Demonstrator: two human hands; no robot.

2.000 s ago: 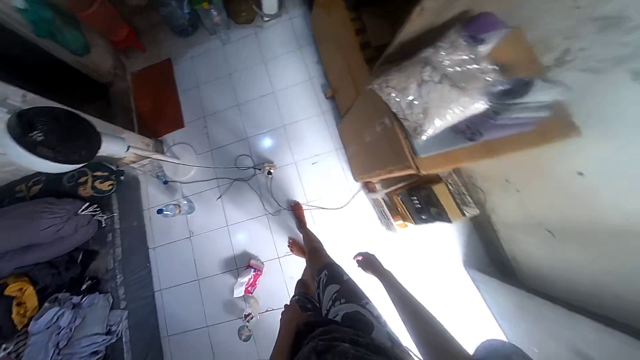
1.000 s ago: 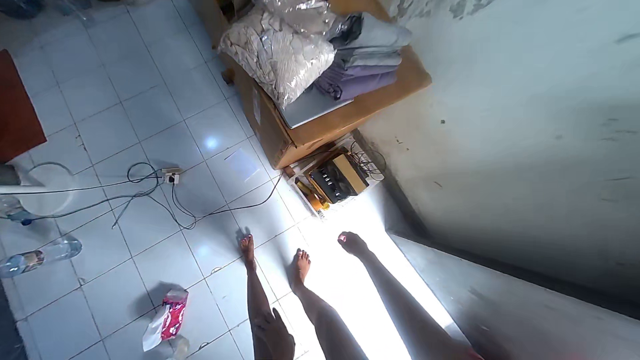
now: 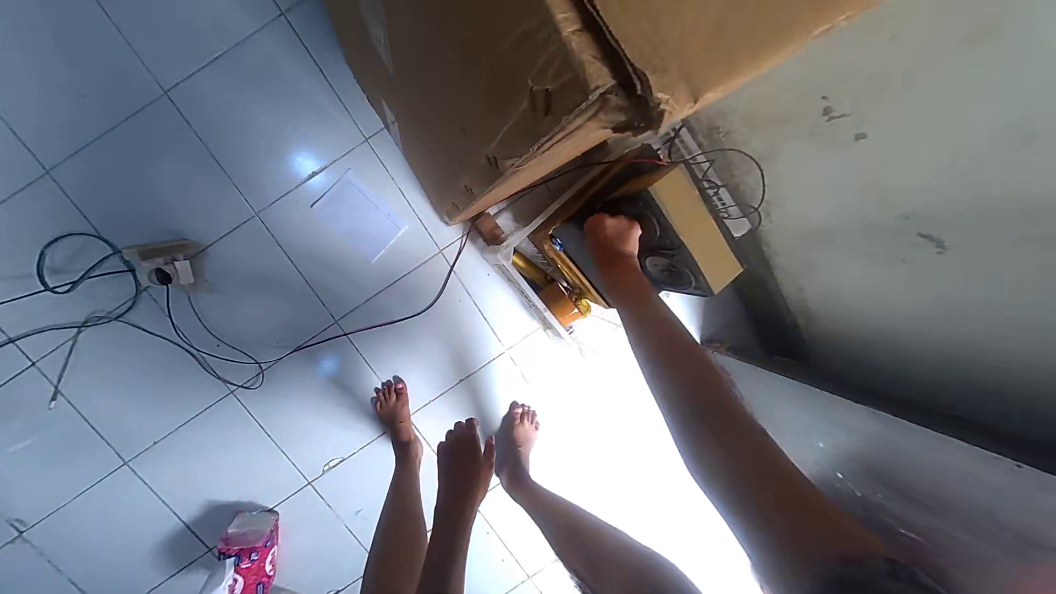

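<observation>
My right hand reaches onto the dark front of a speaker box with pale wooden sides, low beside the wall. Its fingers are curled and hidden from view, so what they hold cannot be told. My left hand hangs between my bare feet, with its fingers together and nothing visible in it. Just left of the speaker, a white plastic rack holds an orange container and golden items.
A large cardboard box overhangs the speaker. Cables run over the tiled floor from a power strip. A red-and-white plastic package lies at lower left. The wall bounds the right side.
My right hand has come forward onto the speaker's front; one second ago it was not there. The view has swung right and closer to the speaker.
</observation>
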